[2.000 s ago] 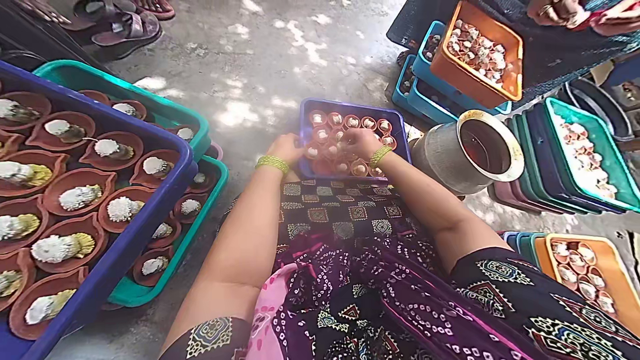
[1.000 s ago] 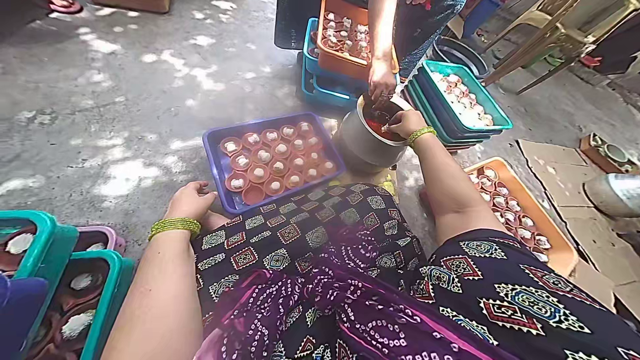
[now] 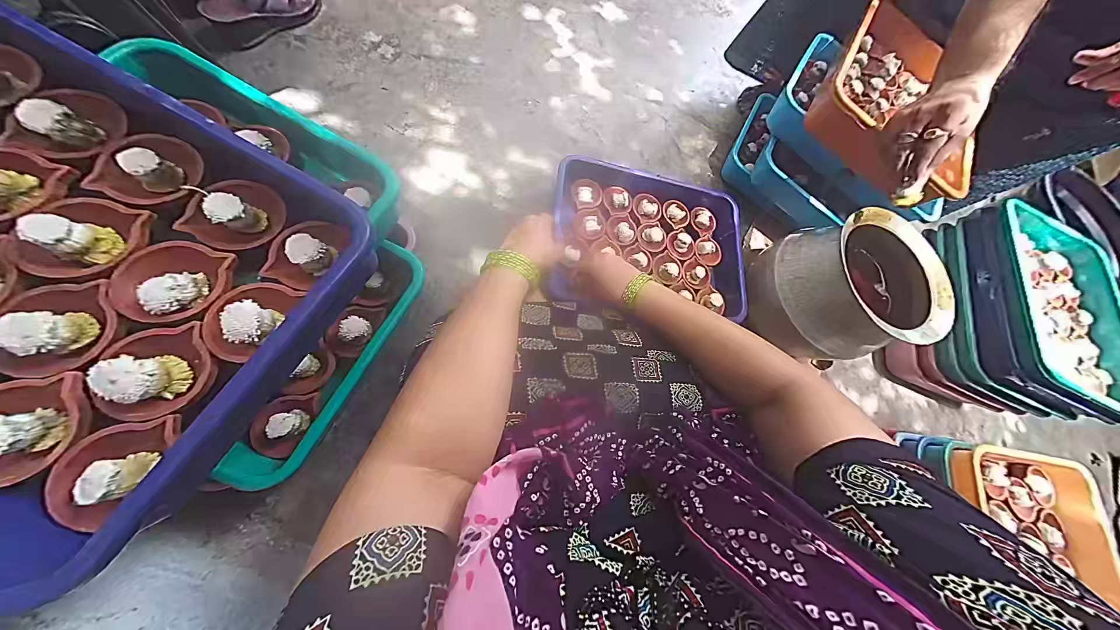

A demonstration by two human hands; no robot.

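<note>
A blue plastic tray (image 3: pixel 742 262) holds rows of small clay lamp cups (image 3: pixel 647 206), each with a whitish tuft or ball in it. My left hand (image 3: pixel 535 241) rests at the tray's left edge; its fingers are blurred, so its grip is unclear. Over the tray's near left part is my right hand (image 3: pixel 602 273), its fingers down among the cups and partly hidden; whether it holds a cup cannot be told. Right of the tray stands a metal pot (image 3: pixel 801 293), tilted in view, with dark reddish contents.
Stacked blue (image 3: pixel 350 254) and green trays (image 3: pixel 398 289) of larger filled clay cups fill the left. Another person's hand (image 3: pixel 941 131) is above the pot, beside an orange tray (image 3: pixel 962 166). Further tray stacks (image 3: pixel 1015 262) and a yellow-orange tray (image 3: pixel 1085 516) are at right.
My right hand has left the pot, where it was one second ago, and is back at the blue tray. My left hand has come to the tray's edge. The other person's hand has moved off the pot.
</note>
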